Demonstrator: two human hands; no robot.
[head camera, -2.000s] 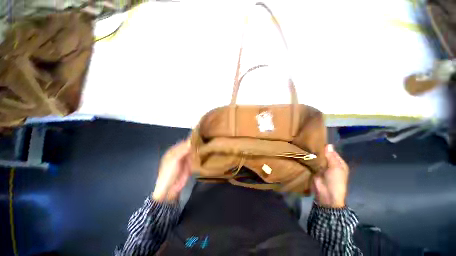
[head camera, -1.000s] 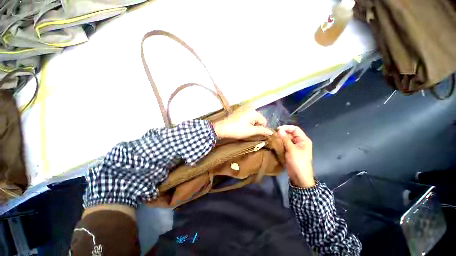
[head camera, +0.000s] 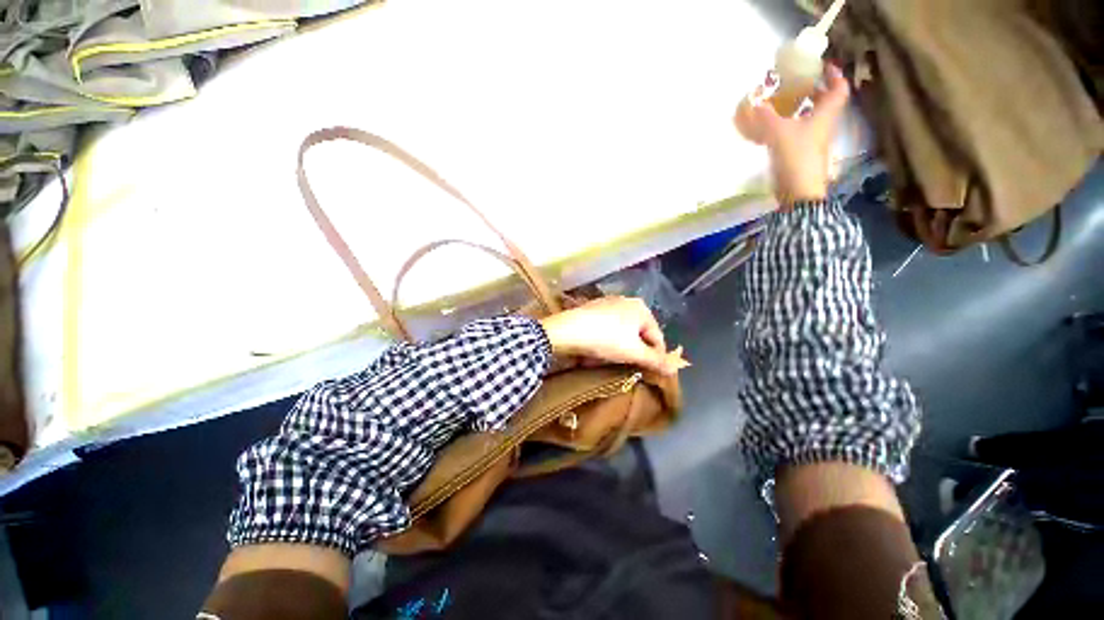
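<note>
The tan-brown handbag (head camera: 484, 466) lies on my dark-aproned lap against the table edge, its zipper (head camera: 551, 424) running along the opening. One long handle (head camera: 345, 236) lies on the table. My left hand (head camera: 611, 333) pinches the bag's right end corner, where a small pale tip (head camera: 676, 360) sticks out at the fingertips. My right hand (head camera: 799, 127) is at the table's far right, with fingers around the glue bottle (head camera: 799, 70). The bottle holds amber liquid and its thin pale nozzle points up.
Grey bag pieces with yellow edges (head camera: 157, 55) are stacked on the white table (head camera: 194, 285) at the upper left. Brown bags (head camera: 987, 121) hang at the right table end. A metal-framed stool (head camera: 993, 557) stands at the lower right on the dark floor.
My right hand has left the bag corner, reached up and right, and taken hold of the glue bottle, which now stands more upright. My left hand stays at the corner.
</note>
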